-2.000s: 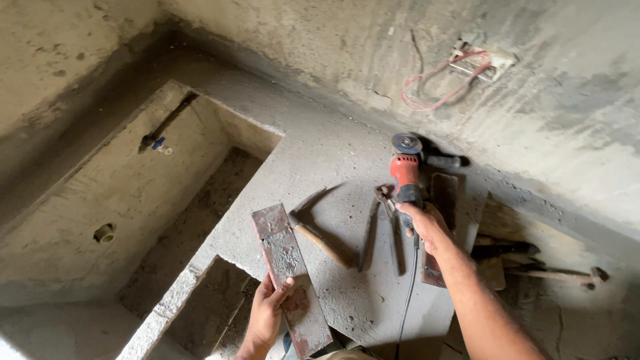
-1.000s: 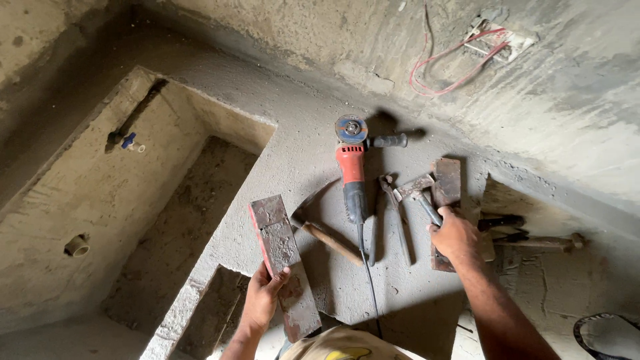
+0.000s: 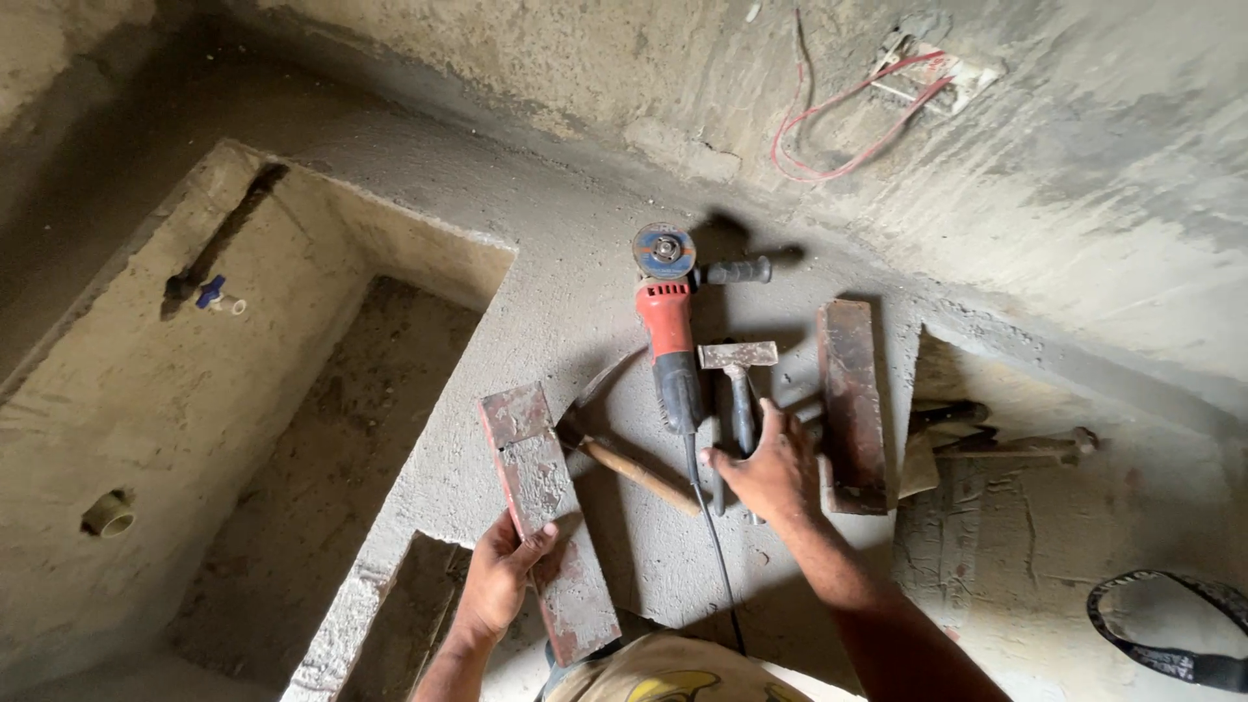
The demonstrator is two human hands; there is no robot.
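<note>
My left hand (image 3: pixel 502 575) grips the side of a long reddish slab (image 3: pixel 556 526) crusted with grey mortar and tilted over the concrete ledge. My right hand (image 3: pixel 775 468) has thumb and fingers apart over the lower handle of a hammer (image 3: pixel 743 405) lying on the ledge. Beside that hammer, on its left, rests a red and black angle grinder (image 3: pixel 668 331) with a blue disc and a side handle. A pointed hammer with a wooden handle (image 3: pixel 639 475) lies between slab and grinder. The pincers are mostly hidden by my right hand. Another reddish slab (image 3: pixel 851 400) lies to its right.
The ledge (image 3: pixel 575 263) borders a deep rectangular basin (image 3: pixel 283 409) with a blue-handled valve (image 3: pixel 211 292) on the left. Tools, including a hammer (image 3: pixel 1033 447), lie in the right recess. Red wires (image 3: pixel 829 175) hang from a wall box, and the grinder's cord (image 3: pixel 720 565) runs toward my body.
My right hand was on the grinder two seconds ago, then held the hammer near the right slab. The hammer now lies beside the grinder, with my fingers spread. My left hand still holds its slab.
</note>
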